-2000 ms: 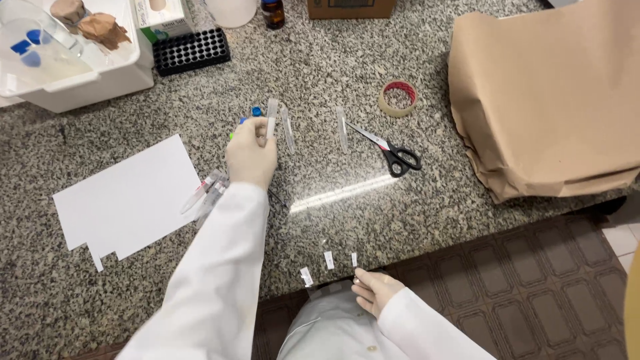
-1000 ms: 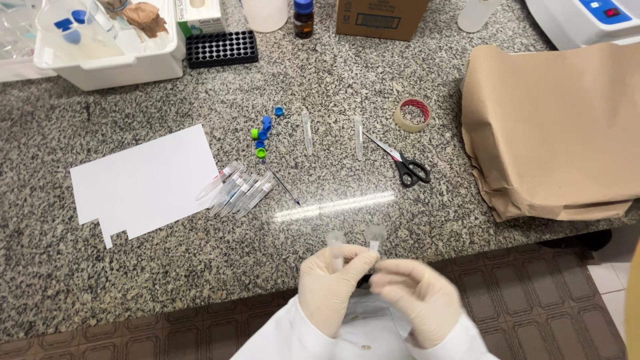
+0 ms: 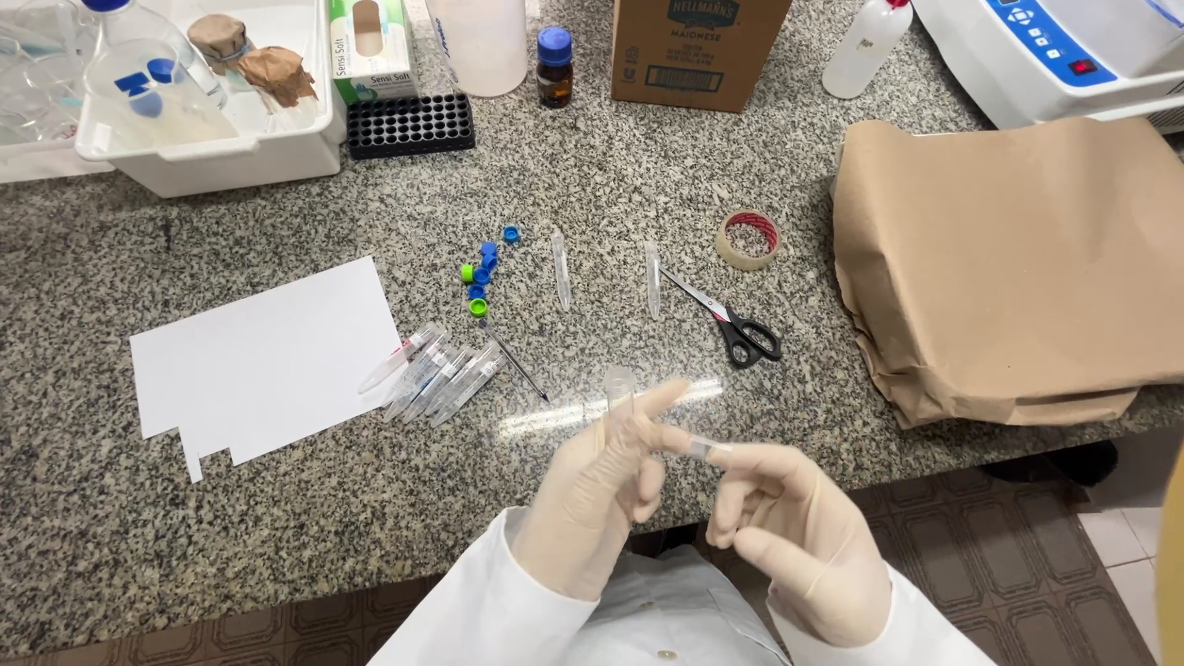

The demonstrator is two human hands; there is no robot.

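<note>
My gloved left hand holds a clear plastic tube upright near the counter's front edge. A small piece of clear tape with a white label spans between a left finger and the index fingertip of my gloved right hand, whose other fingers are curled. Beyond the hands lie two clear conical tubes, one beside the other, and black-handled scissors. Several labelled tubes lie in a row, partly on white paper, near a dark pen-like tool and blue and green caps.
A tape roll lies right of the tubes, beside a brown paper-covered bundle. Along the back stand a white tub with glassware, a black tube rack, an amber bottle, a cardboard box and a white bottle.
My left hand has moved from near the caps to the counter's front edge and taken hold of a tube. The label strips seen at the edge earlier are hidden or moved; one now spans the fingers.
</note>
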